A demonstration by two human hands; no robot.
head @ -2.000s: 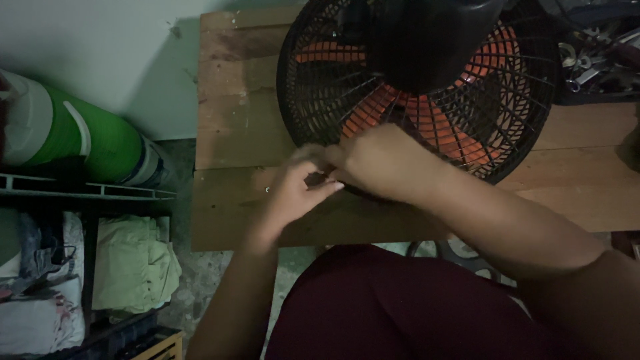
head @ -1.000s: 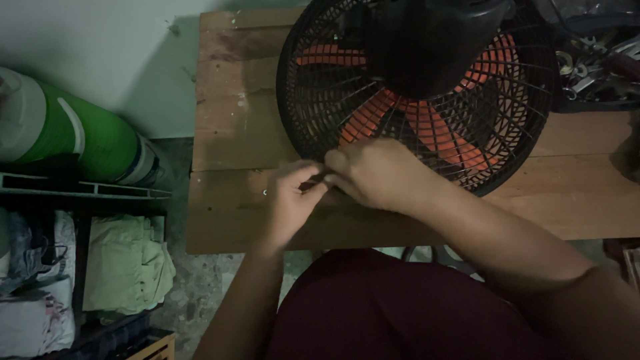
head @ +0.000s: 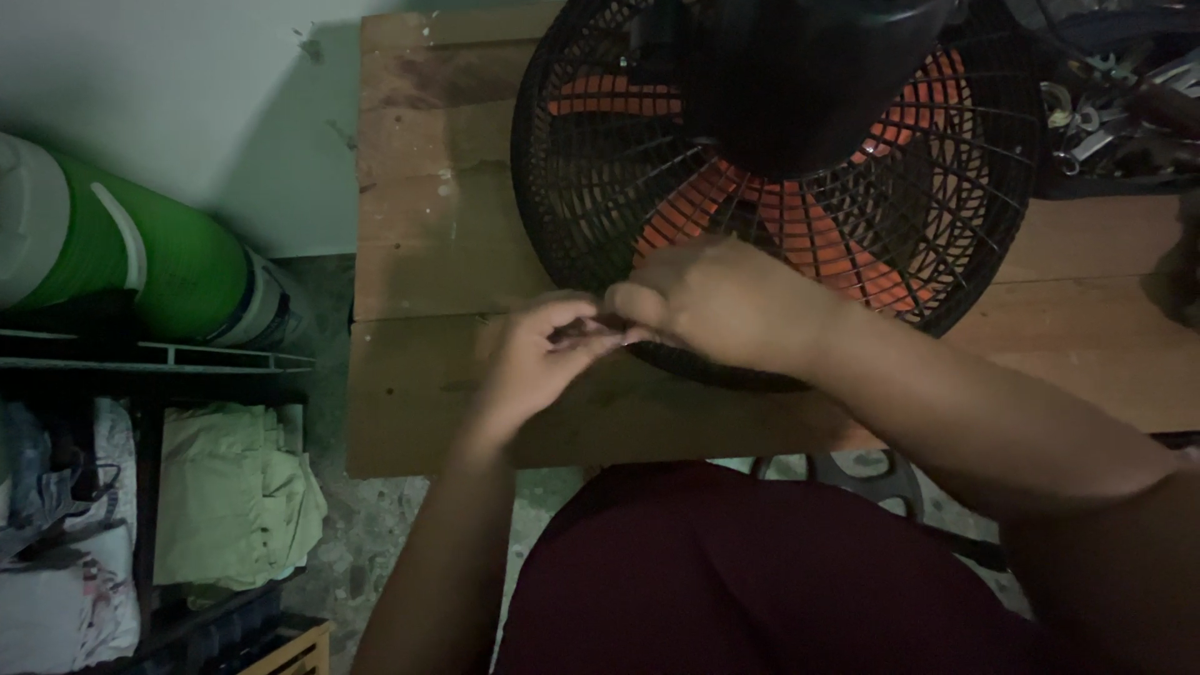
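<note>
An electric fan with a black grille (head: 600,225) and orange blades lies on the wooden table (head: 422,394), its dark motor housing (head: 797,84) uppermost. At the grille's near left rim, my left hand (head: 544,356) and my right hand (head: 731,300) meet fingertip to fingertip. My right hand overlaps the grille, while my left is over the bare wood just beside it. The fingers of both hands are pinched together; whether a small part or a piece of the rim is between them is hidden and blurred.
A tray of metal tools, with wrenches (head: 1092,141), stands at the back right. Left of the table are a green drink cooler (head: 187,244), a wire rack (head: 216,361) and folded light green cloth (head: 234,497). A dark round-based object (head: 872,483) shows beneath the table's front edge.
Both hands stay together at the fan's near left rim, with small shifts of the fingers. The fan has not plainly moved.
</note>
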